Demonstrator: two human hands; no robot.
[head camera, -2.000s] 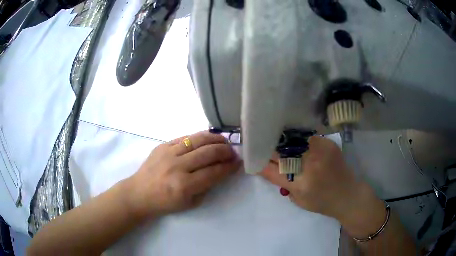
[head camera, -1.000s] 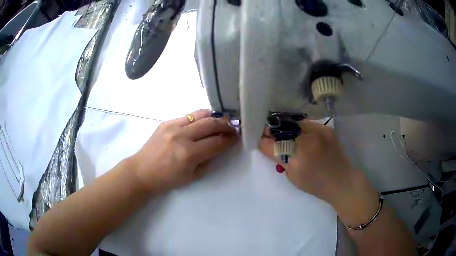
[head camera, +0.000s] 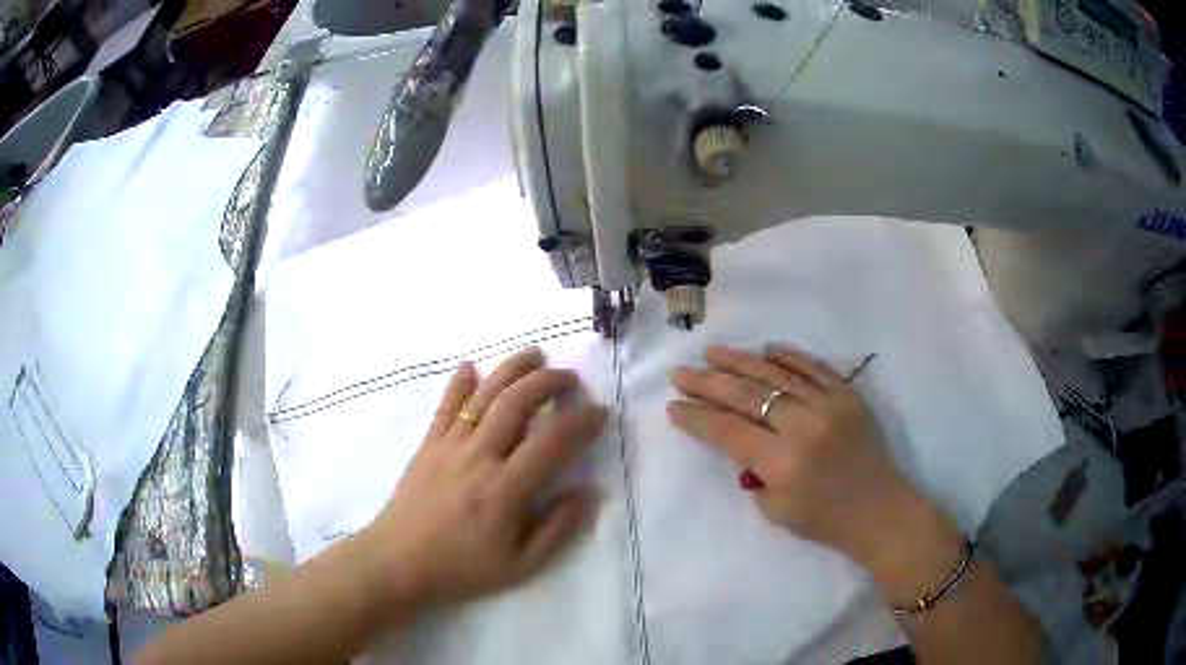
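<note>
The white fabric panel (head camera: 728, 572) lies flat under both hands on the machine bed. Dark double topstitching (head camera: 429, 373) runs from the left to the presser foot and needle (head camera: 609, 312). Another double line runs from there toward me between my hands. My left hand (head camera: 501, 474) lies on the panel, left of that line, fingers spread and slightly blurred. My right hand (head camera: 793, 448) rests on the panel at the right. An awl or seam ripper (head camera: 751, 481) shows its red end under the right palm, and a thin dark point shows beyond the fingers.
The off-white machine head (head camera: 780, 130) spans the top, with two cream tension knobs (head camera: 719, 146). A grey wrapped oval (head camera: 416, 130) hangs left of it. A second white piece (head camera: 117, 325) with a stitched slanted shape lies at left on crinkled silvery covering (head camera: 195, 507).
The panel has turned and shifted, showing topstitching toward me and fabric beyond my right hand. Both hands have moved back from the needle and lie farther apart. The view now shows more of the machine.
</note>
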